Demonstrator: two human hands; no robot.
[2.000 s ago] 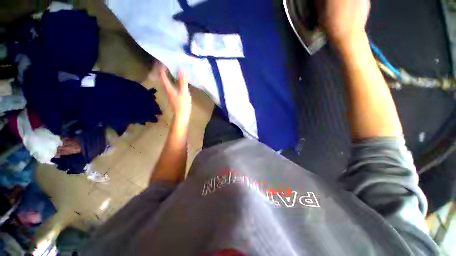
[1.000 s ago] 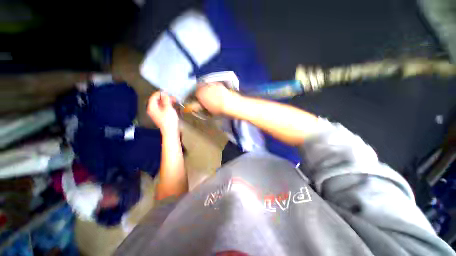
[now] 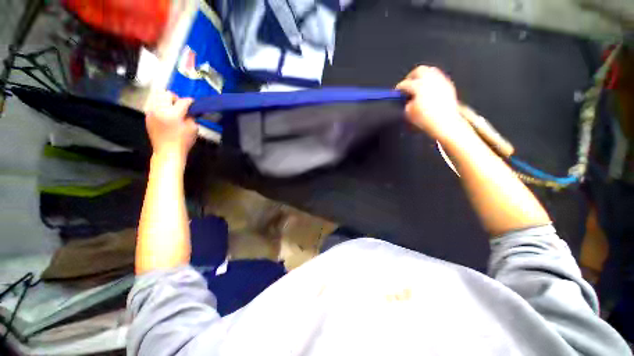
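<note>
A navy blue garment piece is stretched in the air between my hands, its top edge nearly straight. Pale grey-white cloth with patches hangs below that edge, somewhat blurred. My left hand grips the left end of the edge. My right hand grips the right end. The steam iron stands on the black pressing table, mostly hidden behind my right forearm. Its tan handle and part of its pale rim show.
A blue hose and braided line run right from the iron to a pale wrapped length. A pale and navy pile lies at the table's far side. A blue-topped box stands far left. Dark navy cloth lies below the table.
The garment piece has gone from bunched near the table's left edge to stretched between my hands over the table. My right hand has left the iron, which now stands at the right. The view has turned.
</note>
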